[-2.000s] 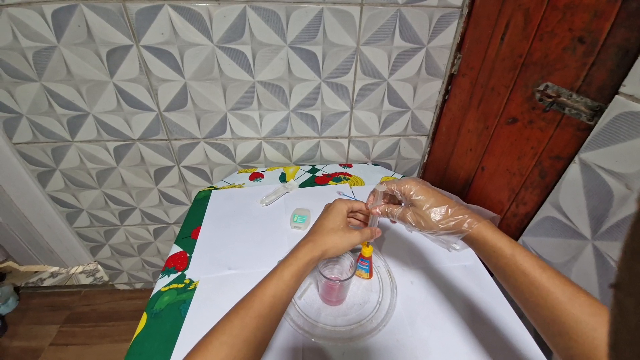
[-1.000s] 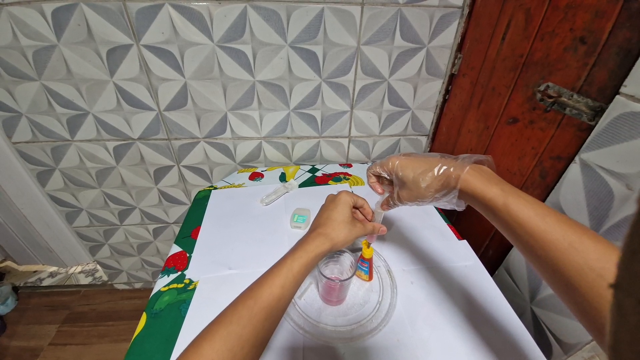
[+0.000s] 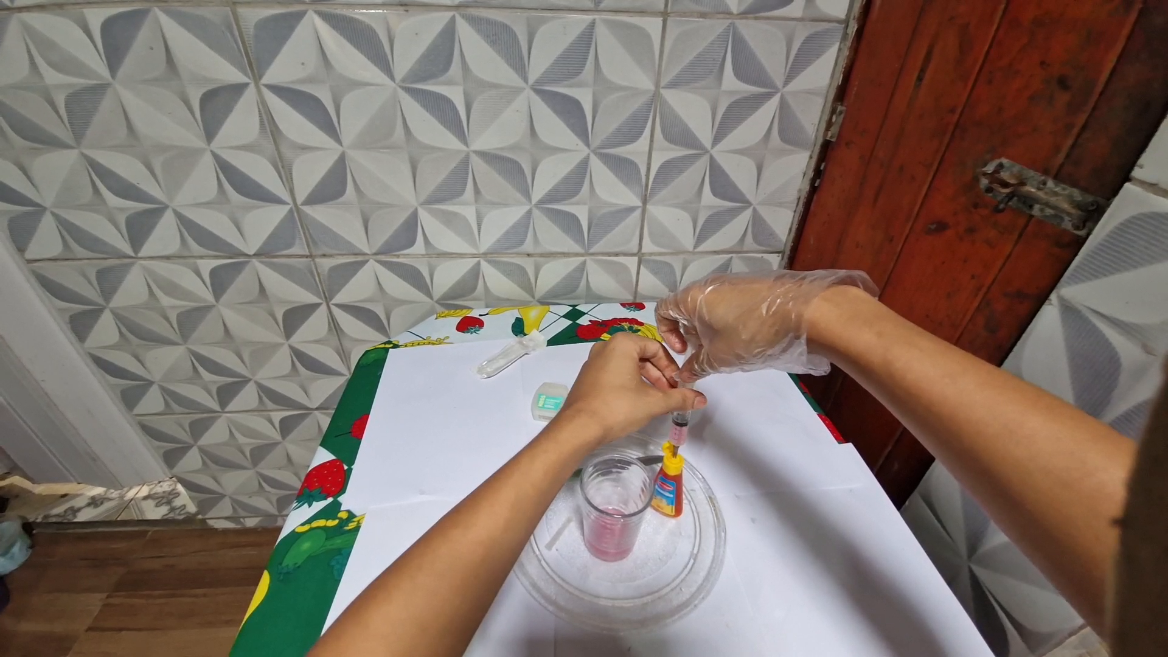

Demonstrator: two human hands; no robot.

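Note:
Between both hands a small clear syringe (image 3: 680, 427) with pinkish liquid stands upright, its tip at the yellow top of a small red and yellow bottle (image 3: 669, 485). My bare left hand (image 3: 632, 385) grips the syringe barrel with its fingertips. Above it, my right hand (image 3: 730, 324), in a clear plastic glove, has its fingers at the syringe's upper end. Left of the bottle, a clear cup (image 3: 613, 511) holds pink liquid. Cup and bottle stand on a round clear dish (image 3: 630, 602).
Behind my left forearm lies a small clear container with a green label (image 3: 548, 401). Farther back is a clear plastic wrapper or tube (image 3: 510, 355). White paper (image 3: 438, 456) covers much of the fruit-patterned tablecloth (image 3: 319, 520). A tiled wall and a wooden door stand behind.
My two hands have come together again after being apart one second ago, and both are lower. The syringe is now upright over the bottle's top.

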